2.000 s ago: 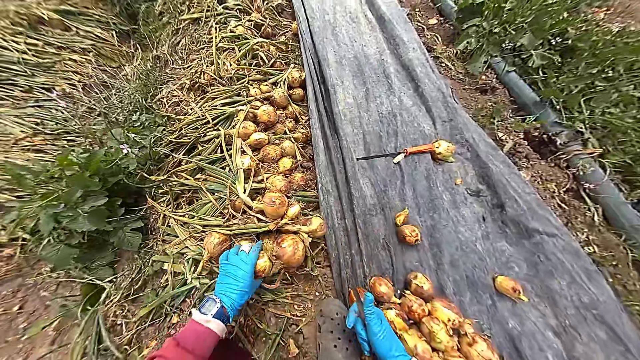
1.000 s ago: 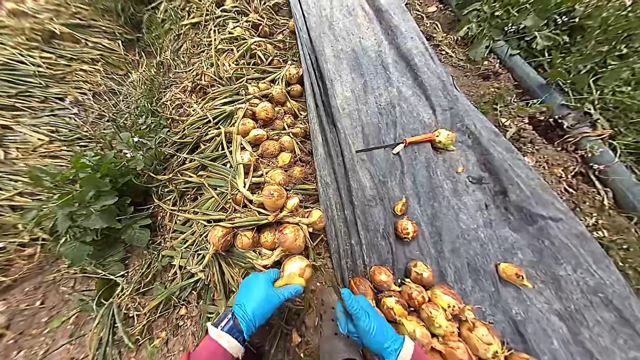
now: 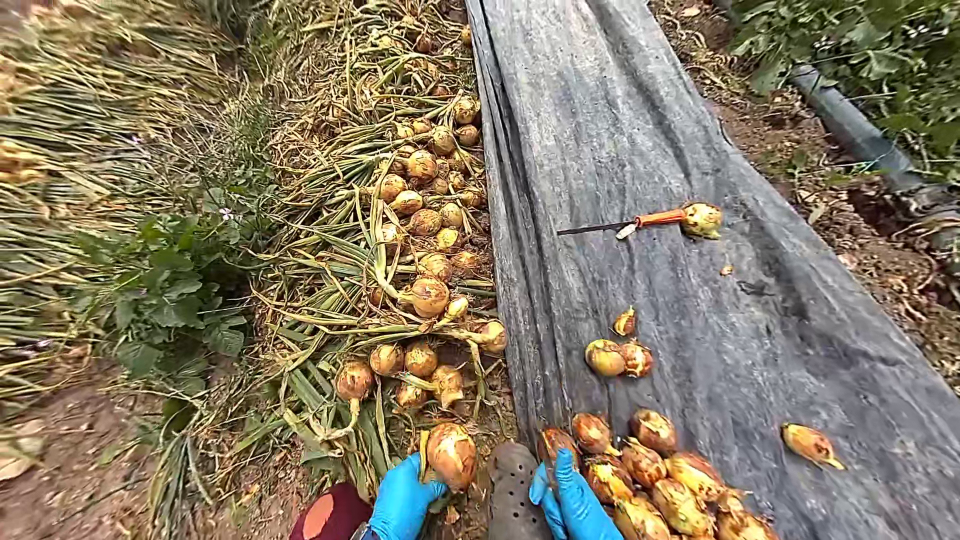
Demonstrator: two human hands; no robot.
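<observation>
My left hand [image 3: 409, 495], in a blue glove, grips a large onion [image 3: 451, 456] by its neck, low in the view. To its right, my right hand [image 3: 570, 504], also gloved in blue, is beside the pile of onions [image 3: 645, 472] on the grey ground-cover fabric [image 3: 600, 150]. A thin brown thing shows at its fingers; whether it is held is unclear. Farther up the fabric lies a knife with an orange handle [image 3: 660, 217], its end against an onion [image 3: 703, 220]. Two onions [image 3: 605, 358] and a small bulb [image 3: 625, 322] rest midway.
Onions with long dry leaves [image 3: 420, 225] lie in a row on the soil left of the fabric. A shoe [image 3: 516, 491] is between my hands. A grey-green pipe [image 3: 862, 135] runs along the right, and a leafy weed [image 3: 172, 300] grows at left. One onion [image 3: 811, 445] lies apart at right.
Another onion now lies beside the single one midway on the fabric. My left hand, which held an onion a second ago, grips a large one with its neck leaves showing.
</observation>
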